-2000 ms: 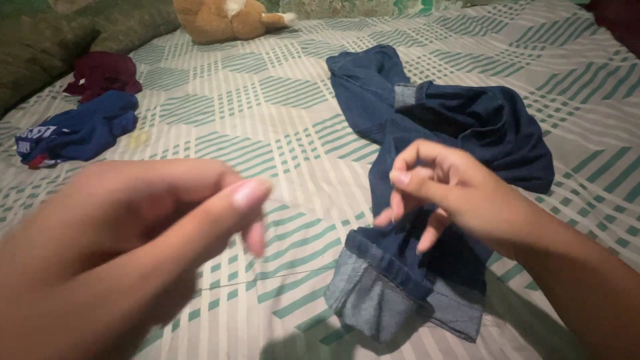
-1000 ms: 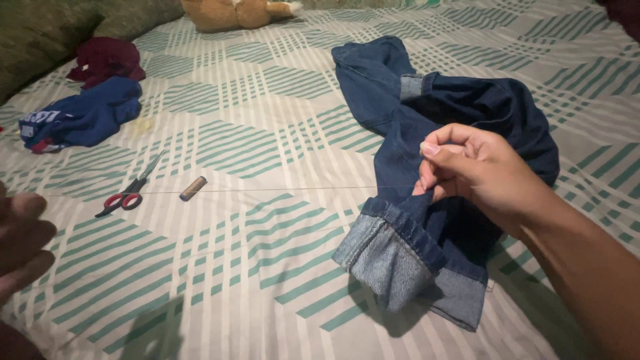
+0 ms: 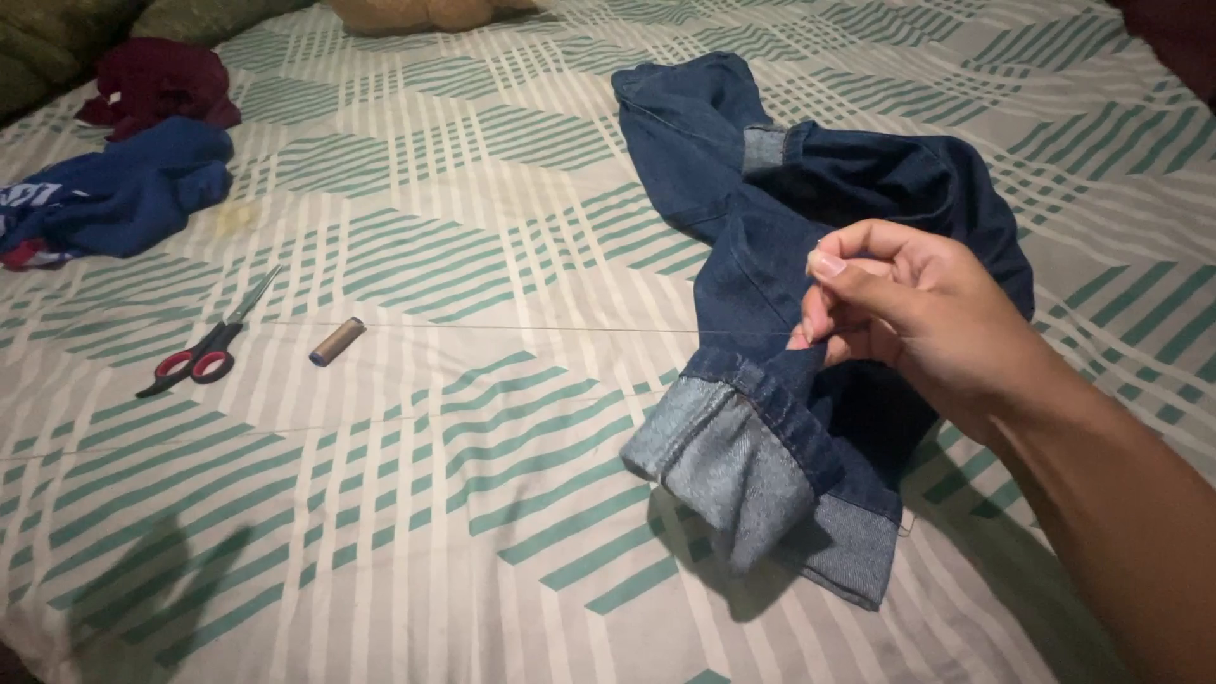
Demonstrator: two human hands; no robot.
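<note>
My right hand (image 3: 893, 304) is over the blue denim jeans (image 3: 750, 237), thumb and fingertips pinched together on a thin thread (image 3: 570, 329). A tiny glint shows at the fingertips; whether it is a needle I cannot tell. The thread runs taut from the hand leftwards across the bed. One folded-up pale cuff (image 3: 731, 456) of the jeans lies below the hand. To the left are scissors (image 3: 217, 334) with black and red handles, and beside them a small spool of thread (image 3: 337, 342) lying on its side. My left hand is out of view; a hand-like shadow falls at the lower left.
A bed sheet (image 3: 399, 570) with green and white stripes lies under everything. At the upper left are a maroon cloth (image 3: 166, 85) and a blue garment (image 3: 133, 190). A brown plush toy (image 3: 418, 11) sits at the top edge, near a dark green cushion (image 3: 47, 47).
My left hand has moved leftwards out of view, from near the middle two seconds ago. The scissors and spool, hidden in the oldest frame, now show. My right hand remains above the jeans.
</note>
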